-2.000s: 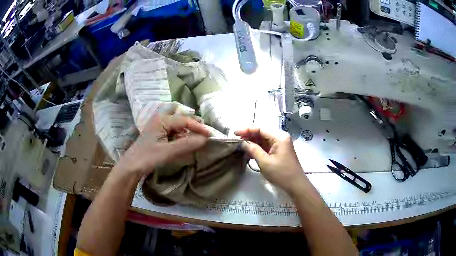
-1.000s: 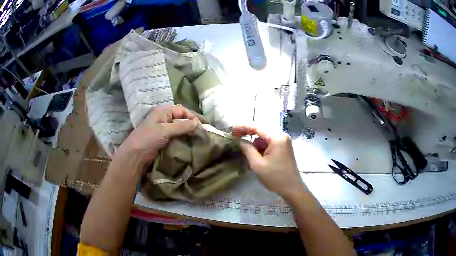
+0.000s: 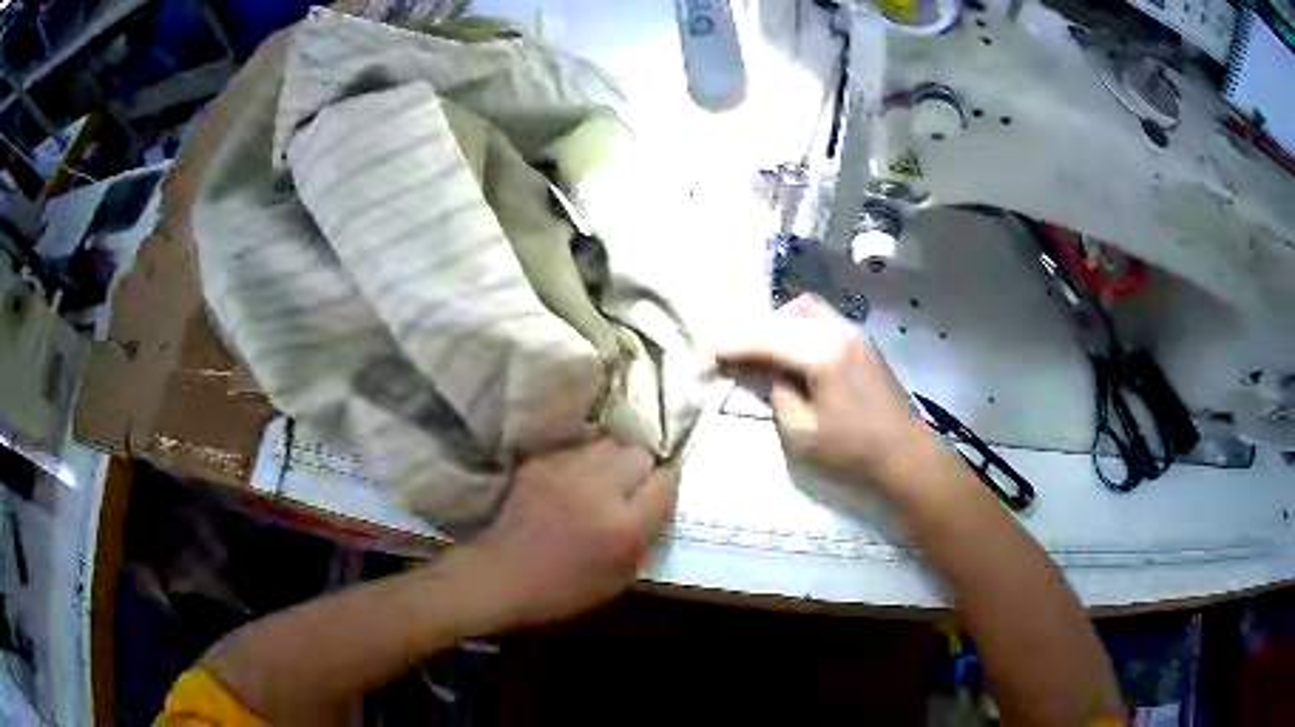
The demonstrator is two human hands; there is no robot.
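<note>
The khaki garment with pale striped lining [image 3: 412,242] lies bunched left of the needle, lining side mostly up. My left hand [image 3: 589,518] is closed on its near edge, close to the table's front. My right hand [image 3: 824,376] is at the garment's right edge, below the machine head, with thumb and finger near the cloth; whether it pinches the cloth is hard to tell. The black thread snips [image 3: 980,457] lie on the table just right of my right forearm, partly hidden by it.
The white sewing machine arm [image 3: 1079,156] spans the right. Black-handled shears [image 3: 1129,419] lie beneath it. A pale lamp [image 3: 710,54] hangs near the needle. Brown cardboard [image 3: 178,384] lies under the garment at left. Ruler marks run along the table's front edge [image 3: 852,582].
The garment has been turned and spread, so striped lining now covers the khaki folds. My left hand has moved down and right with the cloth. My right hand has shifted slightly up and right.
</note>
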